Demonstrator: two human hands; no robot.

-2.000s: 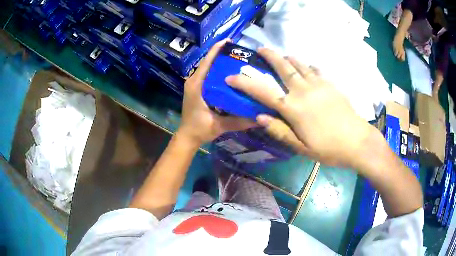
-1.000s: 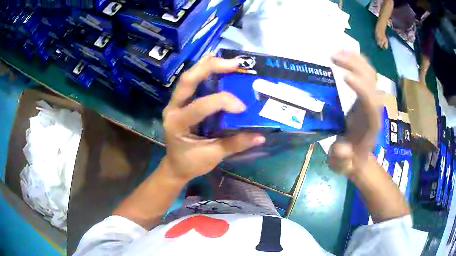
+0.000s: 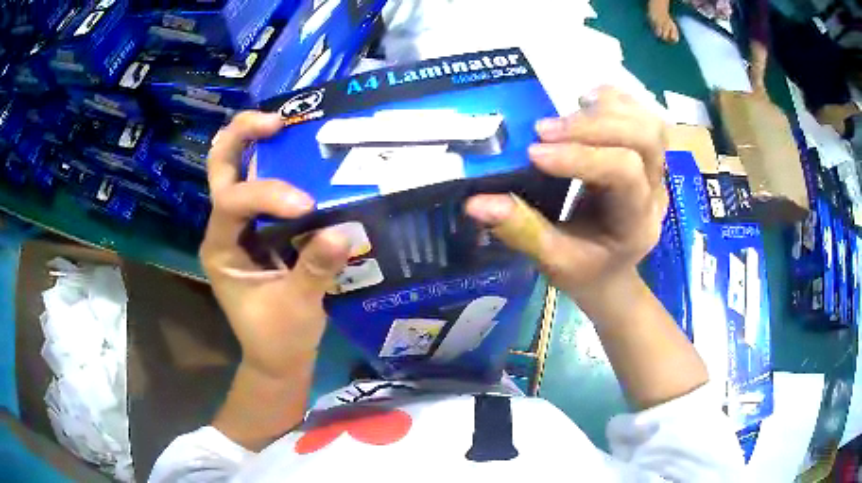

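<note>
A blue retail carton with "A4 Laminator" print and a white product picture is held up in front of my chest. My left hand grips its left end, fingers on the printed face and thumb below. My right hand grips its right end, fingers at the edge of the printed face and thumb on the dark side. A further blue printed face extends below, towards my body. The carton's back is hidden.
A stack of blue cartons stands at left. White leaflets lie heaped behind the held carton. An open corrugated box with white leaflets is at lower left. Flat blue cartons and a brown box are at right. A person's hand shows.
The carton has turned so its long printed face and dark side show. It has moved left and nearer. My right hand has come onto its right end.
</note>
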